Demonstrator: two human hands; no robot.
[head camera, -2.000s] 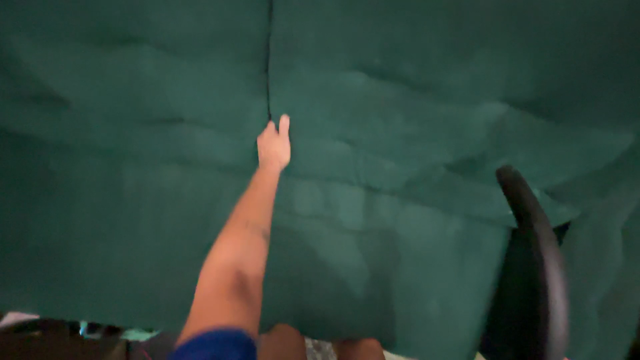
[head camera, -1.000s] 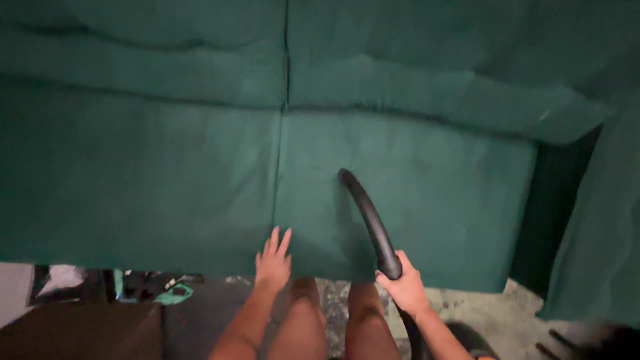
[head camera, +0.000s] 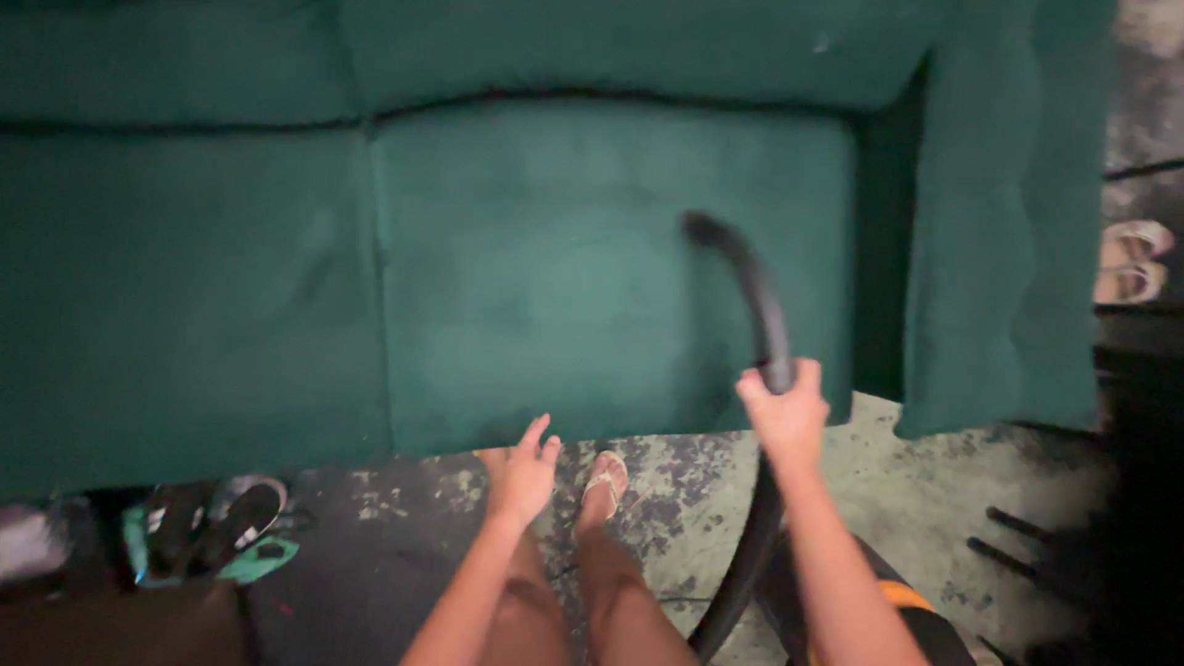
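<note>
A green upholstered sofa (head camera: 573, 277) spreads across the view, with a seam between its two seat sections. My right hand (head camera: 786, 402) is closed around the black curved tube of a vacuum cleaner hose (head camera: 763, 305), near the front edge of the right seat. The tube's tip points up over that seat; whether it touches the fabric I cannot tell. My left hand (head camera: 527, 472) is empty with its fingers apart, just at the sofa's front edge, left of the tube. The hose (head camera: 740, 564) runs down from my right hand toward a black and orange machine (head camera: 902, 592), partly hidden by my forearm.
The sofa's armrest (head camera: 1008, 222) rises on the right. Shoes (head camera: 245, 518) and teal items lie on the floor at lower left, beside a dark brown surface (head camera: 120, 624). A pair of sandals (head camera: 1133, 264) is at far right. Dark rods (head camera: 1017, 536) stick out at lower right.
Two seconds ago my left hand was at the seam of the sofa's back; it is now at the front edge. The tube has moved right over the seat, and the view has shifted right.
</note>
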